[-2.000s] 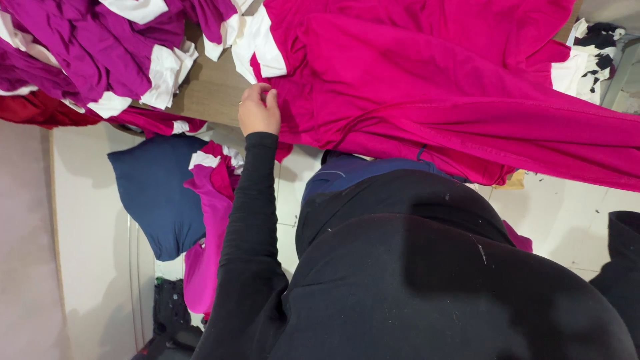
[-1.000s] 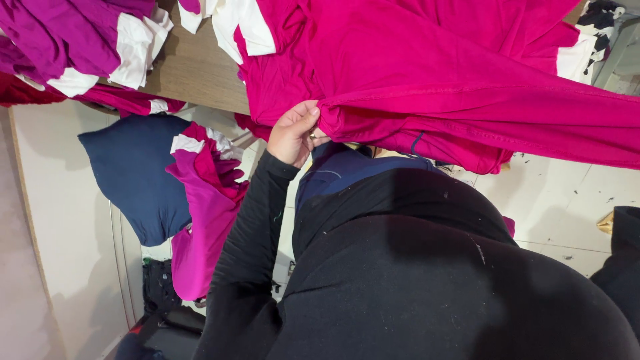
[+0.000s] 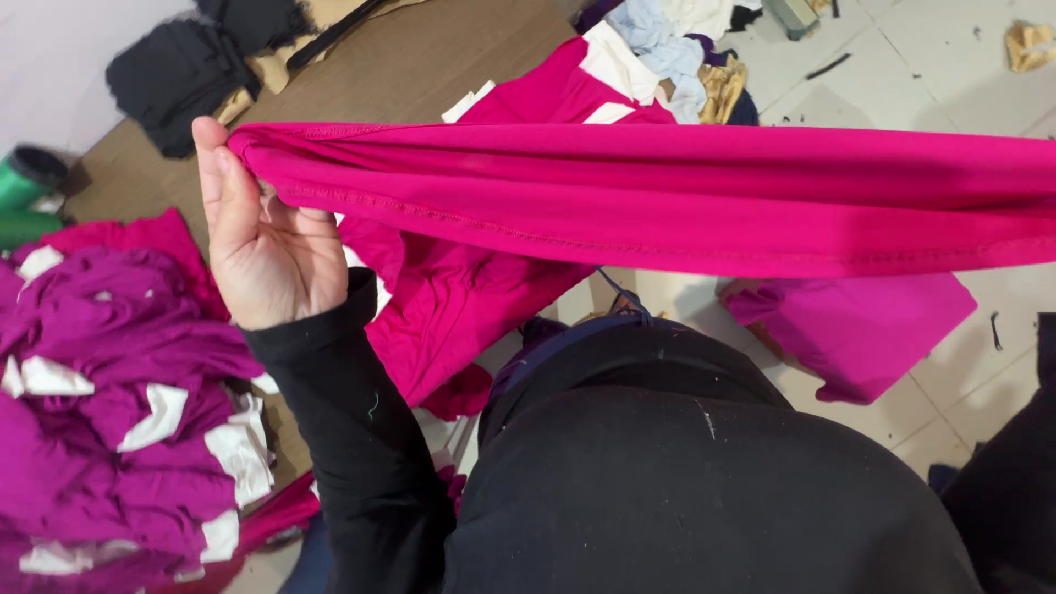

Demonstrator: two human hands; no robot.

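Note:
My left hand (image 3: 268, 235) pinches the end of a magenta fabric piece (image 3: 619, 194) between thumb and fingers, palm up. The piece stretches across the view to the right edge, with stitched seams along both sides. My right hand is out of view; only a dark sleeve shows at the lower right edge. Beneath the held piece, more magenta fabric (image 3: 462, 305) with white parts lies over the table's edge.
Purple garments with white pieces (image 3: 107, 462) are heaped at the left. Black fabric pieces (image 3: 177, 82) lie on the brown table (image 3: 429, 62). Green thread cones (image 3: 29, 186) stand at the far left. A purple-pink cloth (image 3: 866, 330) and scraps (image 3: 676, 66) lie over the tiled floor.
My left hand has risen with the end of the magenta piece, which now spans the view, drawn out lengthwise. The view has shifted, showing black fabric and thread cones.

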